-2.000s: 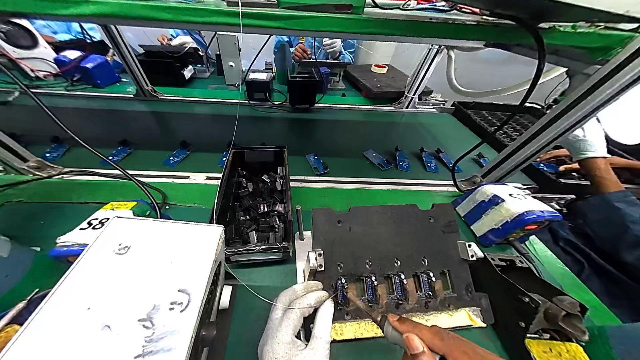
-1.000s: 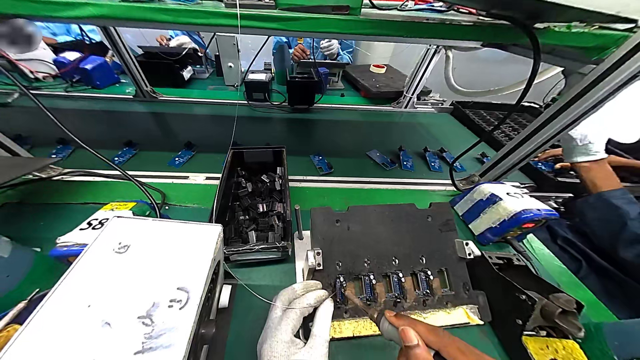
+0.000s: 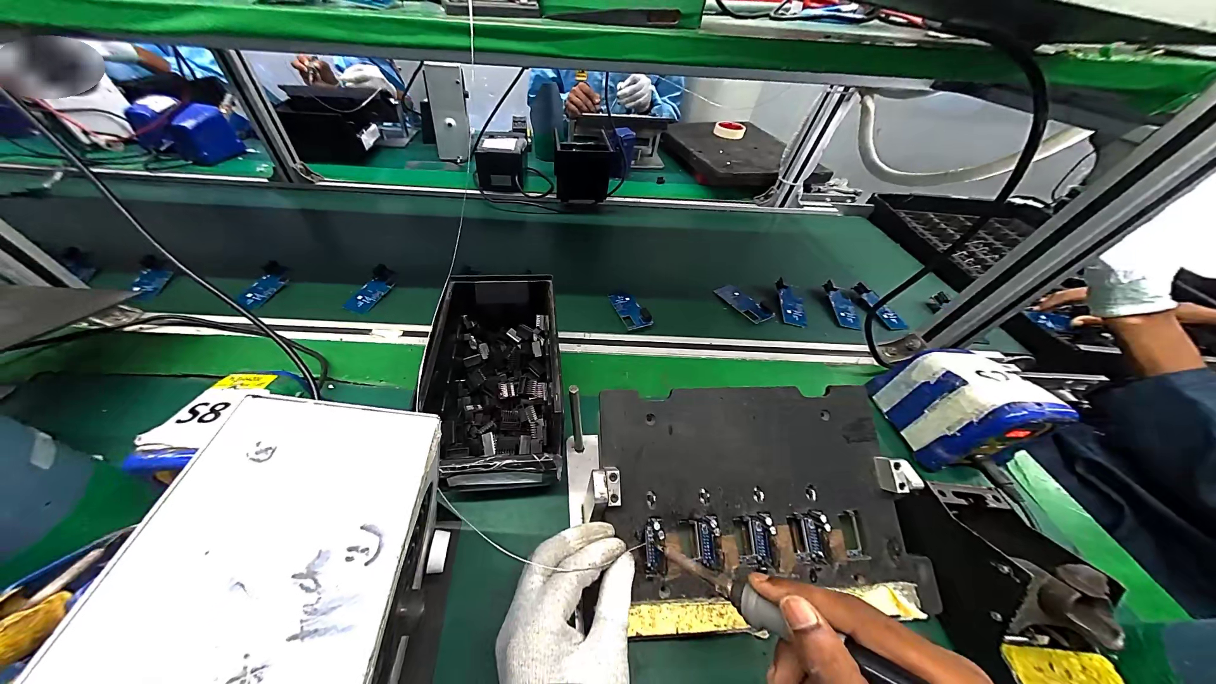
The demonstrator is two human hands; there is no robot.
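Note:
My left hand [image 3: 567, 608], in a pale knitted glove, pinches a thin solder wire [image 3: 494, 548] whose end reaches the leftmost small blue circuit board [image 3: 655, 546]. Bare, my right hand [image 3: 836, 635] holds a soldering iron [image 3: 765, 608] by its grey grip, with the tip pointing at that same board. Whether tip and wire touch cannot be told. Several such boards sit in a row of slots in a black fixture plate [image 3: 731, 446]. Yellow padding [image 3: 686, 617] lines the plate's front edge.
A black bin [image 3: 499, 470] of black connectors stands behind my left hand, beside a white box [image 3: 313, 532]. Blue boards [image 3: 630, 311] lie on the green conveyor [image 3: 532, 237]. Right are a blue soldering station [image 3: 969, 408], an iron holder [image 3: 1064, 603] and a co-worker's arm [image 3: 1154, 332].
Several blue boards at the left of the conveyor have shifted to the right. My hands stay at the leftmost board in the fixture, with only slight movement.

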